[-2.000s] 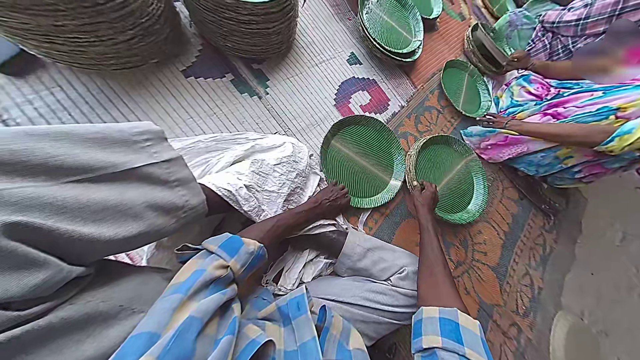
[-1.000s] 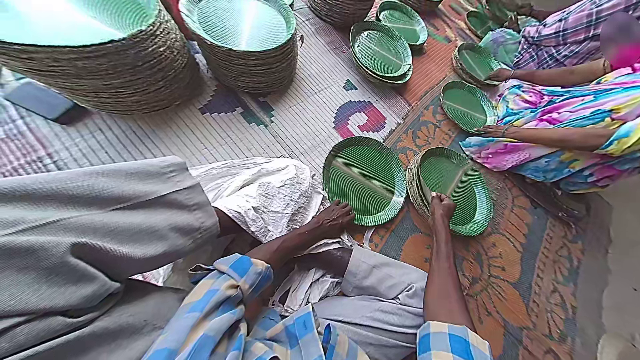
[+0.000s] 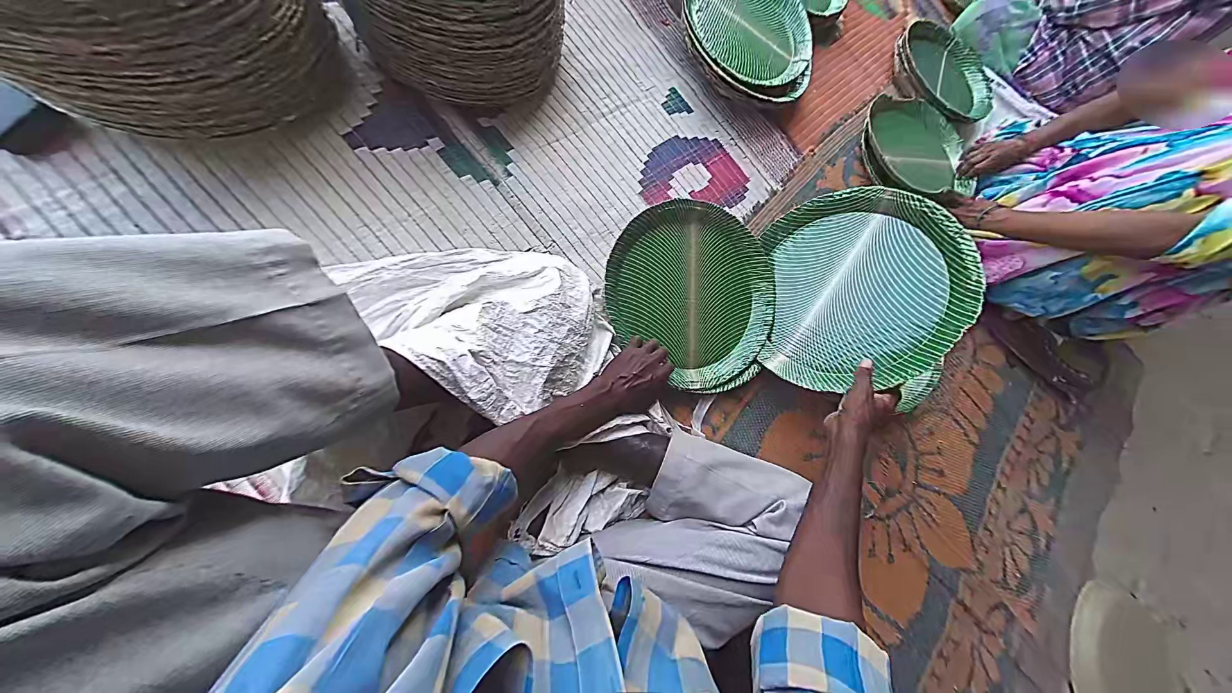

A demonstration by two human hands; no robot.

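Note:
My right hand [image 3: 859,404] grips the near rim of a green leaf-pattern plate [image 3: 861,289], thumb on top. The plate is raised over another green plate, whose edge shows below it at the right. Just left of it lies a second green leaf-pattern plate [image 3: 690,289] on top of at least one more. My left hand [image 3: 637,373] rests at the lower left rim of that plate, its fingers bent; whether they grip the rim is hard to tell.
Tall stacks of plates [image 3: 462,48] stand on the pale woven mat [image 3: 549,144] at the upper left. More green plates [image 3: 751,43] lie at the top. At the right, a seated person's hands [image 3: 996,154] touch a stack of green plates [image 3: 910,144]. A white sack [image 3: 481,318] lies by my legs.
My right hand has lifted a green plate from the right stack; earlier it was at that stack's plate. My left hand has stayed at the left plate's rim.

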